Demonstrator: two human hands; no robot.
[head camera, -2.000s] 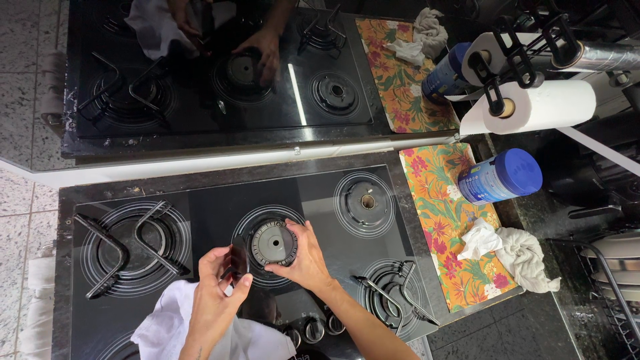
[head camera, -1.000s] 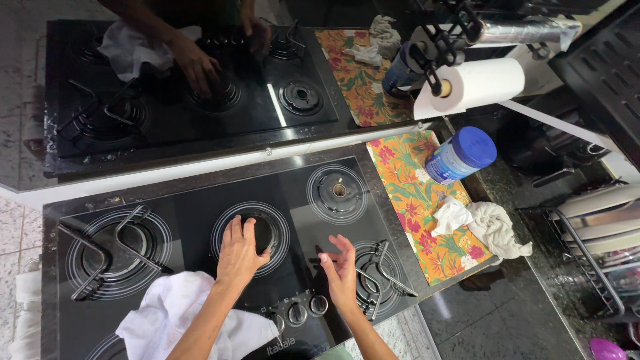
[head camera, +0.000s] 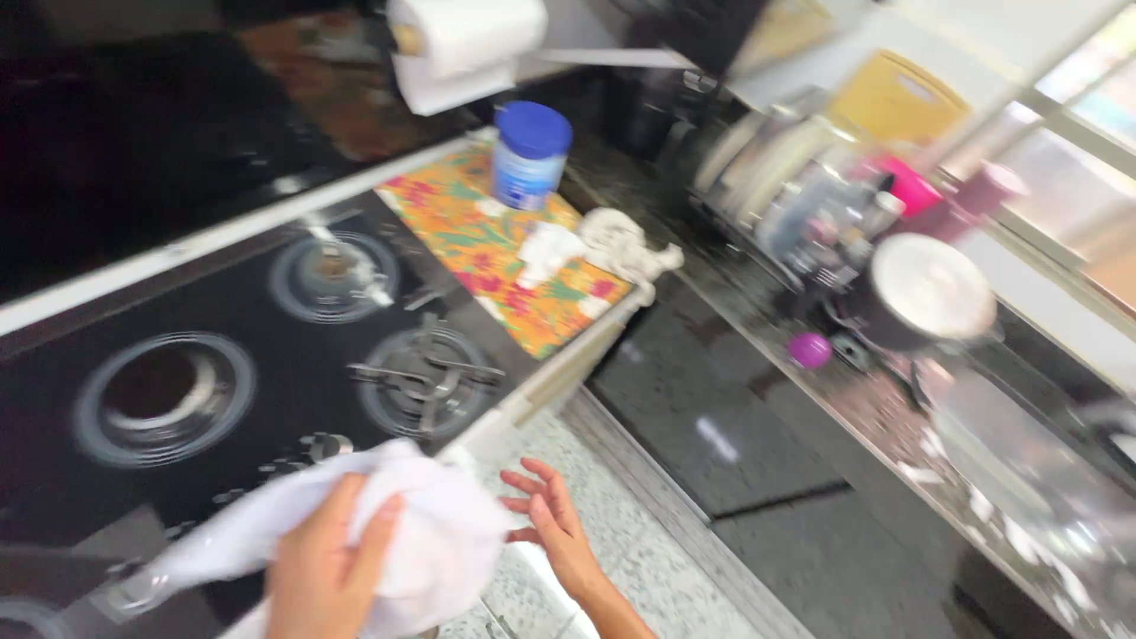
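Note:
My left hand (head camera: 328, 559) grips a white cloth (head camera: 435, 541), bunched up and trailing left over the front of the black glass cooktop (head camera: 293, 373). To its right, beyond the cooktop's edge, my right hand (head camera: 555, 524) is empty with its fingers spread. The large middle burner (head camera: 155, 386) has no grate over it; its centre is a dark round cap. Behind it lies a smaller burner (head camera: 333, 271), also without a grate. A metal grate (head camera: 428, 373) stands on the front right burner. The picture is blurred.
A floral mat (head camera: 497, 266) right of the cooktop carries a blue-lidded tub (head camera: 531, 155), a white crumpled cloth (head camera: 548, 253) and a greyish rag (head camera: 617, 244). A paper towel roll (head camera: 470, 40) hangs behind. Farther right are a dish rack (head camera: 772, 195), a pot (head camera: 927, 288) and a sink (head camera: 1021, 453).
My left hand has left the middle burner and taken hold of the white cloth, which lay on the cooktop's front. My right hand is now past the cooktop's edge. The view has swung right.

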